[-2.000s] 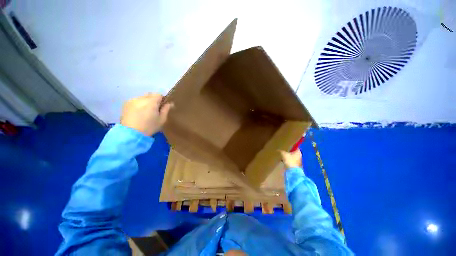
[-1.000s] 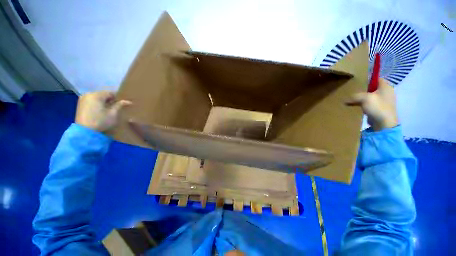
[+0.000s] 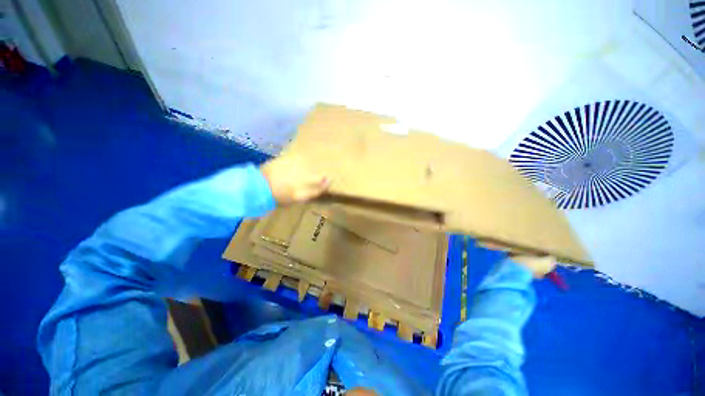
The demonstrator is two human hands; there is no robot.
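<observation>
A brown carton [image 3: 417, 166], now looking mostly flat, is held tilted above the stack and is slightly blurred. My left hand [image 3: 292, 182] grips its near left edge. My right hand [image 3: 536, 265] is at its lower right edge, partly hidden under the board, with a red-handled cutter [image 3: 557, 280] in it. Below lies a stack of flattened cartons [image 3: 371, 259], partly covered by the held carton.
The stack rests on a slatted pallet [image 3: 326, 297] on the blue floor. A white wall [image 3: 224, 69] with a round slotted grille [image 3: 591, 158] is behind. Another brown carton [image 3: 192, 331] stands at lower left beside my body. A yellow floor line [image 3: 464, 278] runs right of the pallet.
The carton was open and upright between my hands; it has collapsed towards flat and tilted down to the right. My right hand has moved down, my left hand inward.
</observation>
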